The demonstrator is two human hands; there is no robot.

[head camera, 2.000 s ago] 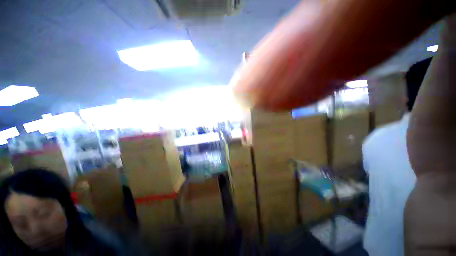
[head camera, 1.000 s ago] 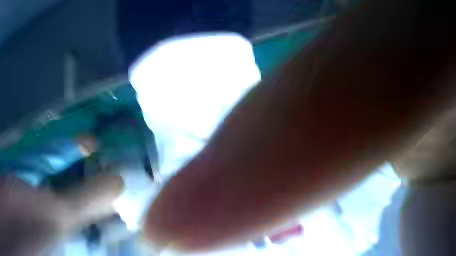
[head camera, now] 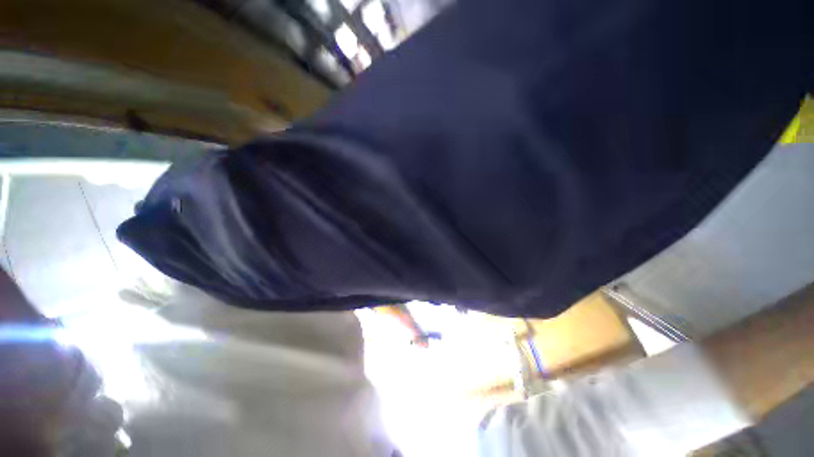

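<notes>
A large dark navy cloth, like a garment (head camera: 500,170), fills the middle and upper right, with shiny folds at its left end. Pale cloth (head camera: 259,375) hangs below it, washed out by glare. A white sleeve (head camera: 607,419) with a bare forearm (head camera: 772,357) enters at the lower right; its hand is cut off by the edge. A dark, blurred, skin-toned shape at the lower left edge may be my left hand (head camera: 36,393); its fingers and any hold cannot be made out. My right hand is not seen. No strap can be made out.
A brown carton or panel (head camera: 580,335) shows behind the sleeve. Brown and pale bands (head camera: 161,62) curve across the upper left. A grey surface (head camera: 750,232) with a yellow patch (head camera: 801,125) lies at the right. A small blurred hand (head camera: 406,323) shows at lower centre.
The view has swung from ceiling and cartons, past a green-topped surface, to close navy cloth. The large finger across the lens has gone from the middle and right.
</notes>
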